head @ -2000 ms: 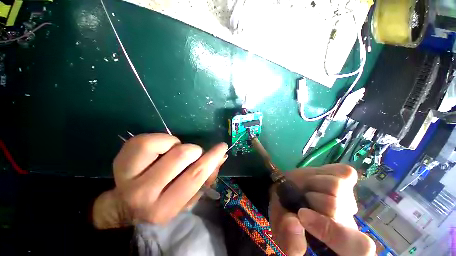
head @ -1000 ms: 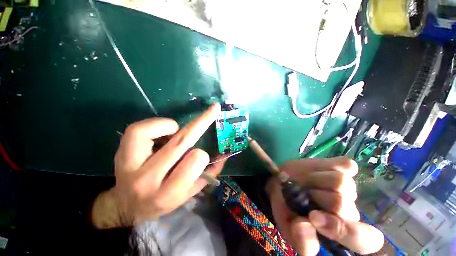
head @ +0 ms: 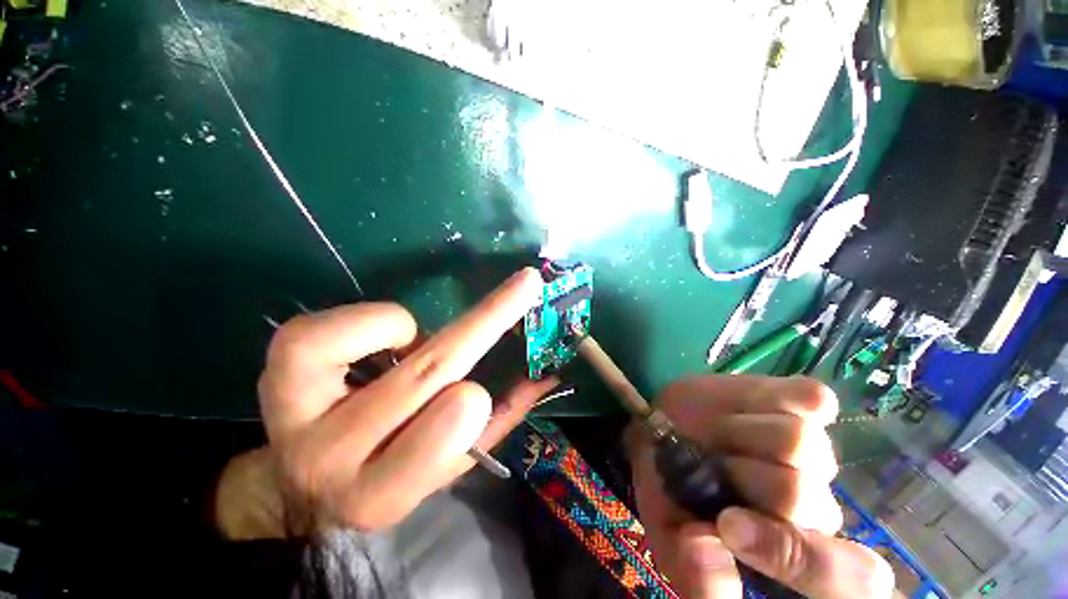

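Observation:
The small green circuit board stands over the dark green bench surface, somewhat tilted. My left hand touches its upper left corner with an extended finger, and another fingertip is at its lower edge. The same hand holds tweezers, and the thin solder wire runs into it from the upper left. A short wire end shows below the board. My right hand grips the black handle of the soldering iron like a pen. Its tip is at the board's right edge; exact contact is hard to tell.
A pale mat lies behind under glare. A white cable with a plug curves at the right, near green-handled pliers. A yellow round tin is at the upper right. A patterned strap hangs between my hands.
My left hand has gone from feeding wire onto the board to having a finger at its upper corner. The board is tilted more. The iron tip has moved from the board's middle to its right edge.

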